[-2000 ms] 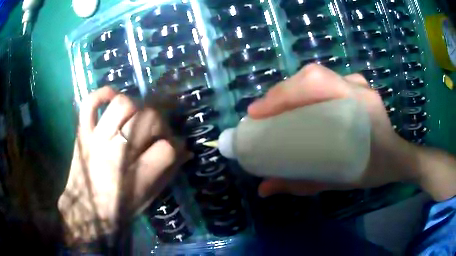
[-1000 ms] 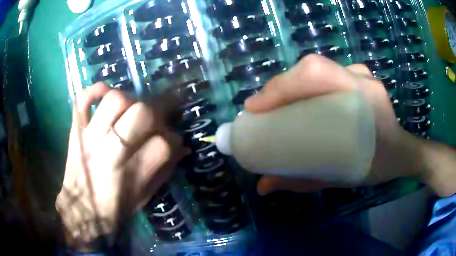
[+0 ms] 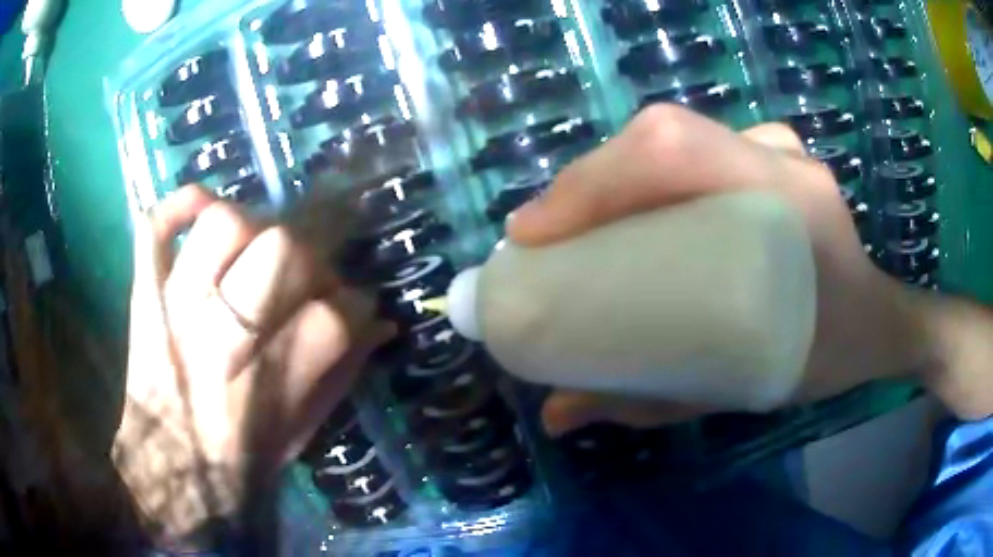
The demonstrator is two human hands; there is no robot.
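My right hand (image 3: 697, 163) is closed around a milky white squeeze bottle (image 3: 653, 305), held sideways with its narrow yellowish tip pointing left at a black round part (image 3: 412, 272) in the second row from the left. The clear blister tray (image 3: 256, 120) holds rows of these glossy black parts with bright T-shaped metal centres. My left hand (image 3: 245, 316), with a ring on one finger, is over the tray's left rows, fingers curled beside the bottle tip. Its fingertips are in shadow, so whether they hold a part cannot be told.
A yellow tape roll (image 3: 964, 60) lies at the upper right edge, with a small yellow scrap (image 3: 981, 141) below it. A white round disc (image 3: 149, 11) and a slim white bottle (image 3: 38, 33) lie at the upper left on the green mat (image 3: 93, 98).
Both hands and the bottle have shifted slightly left in the picture, and so has the tray. The right hand still grips the bottle, its tip still at the second row.
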